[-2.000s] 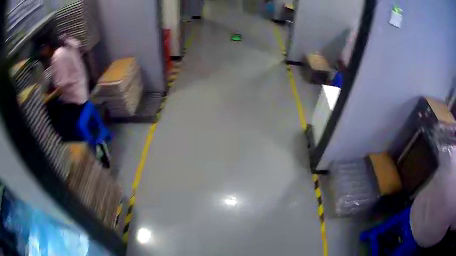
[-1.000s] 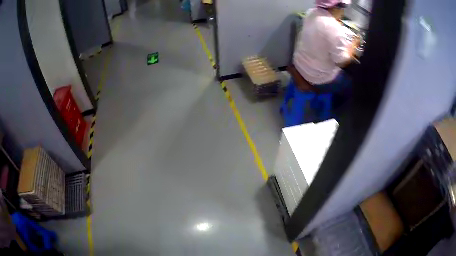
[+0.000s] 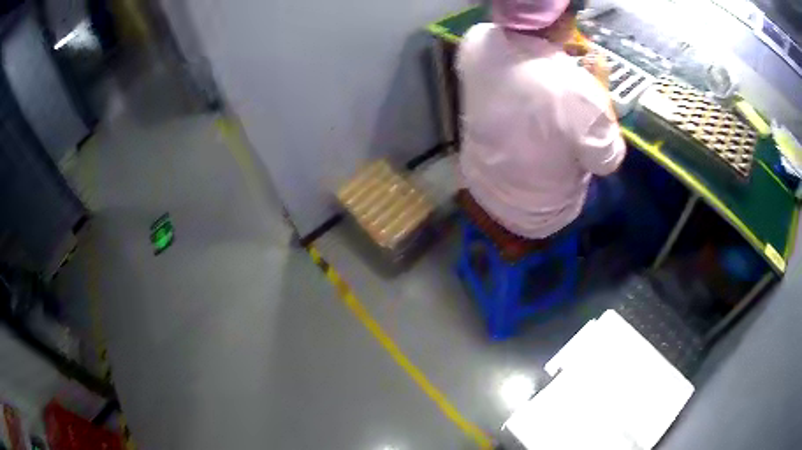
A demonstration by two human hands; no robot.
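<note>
Neither of my hands is in the picture. Nearest in front of me, stacked white trays (image 3: 607, 387) stand on the floor at the lower right, glaring bright. Beyond them a person in a pale pink shirt (image 3: 532, 132) and pink cap sits on a blue stool (image 3: 506, 294), back towards me, at a green-matted bench (image 3: 695, 180). The person's hands are at a white parts tray (image 3: 624, 83) with dark rows. A tan tray stack (image 3: 703, 123) with dark round parts in rows lies on the bench to its right.
A wrapped brown tray bundle (image 3: 387, 206) is on the floor left of the stool. A grey partition (image 3: 290, 105) stands behind it. Yellow floor tape (image 3: 387, 343) edges the aisle. A green floor sign (image 3: 162, 235) and a red box (image 3: 79, 429) are at the left.
The view has turned right and come closer to the bay. The seated person, bench and parts trays now show more fully. The right-hand partition has moved towards the picture's edge.
</note>
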